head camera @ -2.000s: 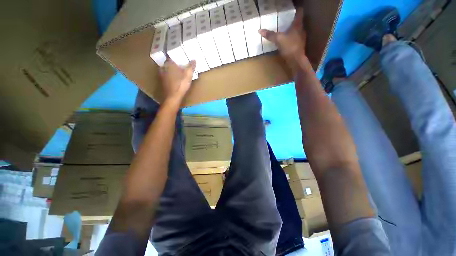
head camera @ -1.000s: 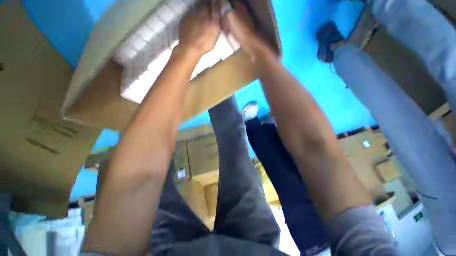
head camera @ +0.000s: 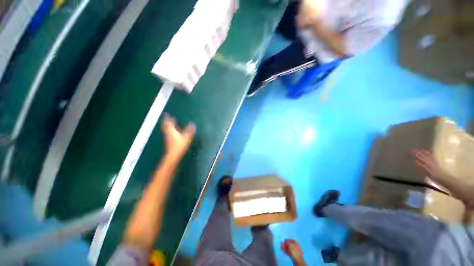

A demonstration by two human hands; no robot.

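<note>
An open shipping carton stands on the floor near my feet, with white unit boxes inside. A long row of white unit boxes lies on the green bench. My left hand is over the bench, below the near end of the row and not touching it, with thumb and fingers apart and nothing in it. My right hand is small and blurred, low beside my leg and below the carton; it looks empty, with loosely bent fingers.
Pale rails run along the bench. A person in a light top is beside a blue stool. At the right, another person's hand is at a brown carton. More brown cartons are at the upper right.
The view has swung from the carton to the bench. Both hands have left the white boxes in the carton; my left is now over the bench, my right low by my leg.
</note>
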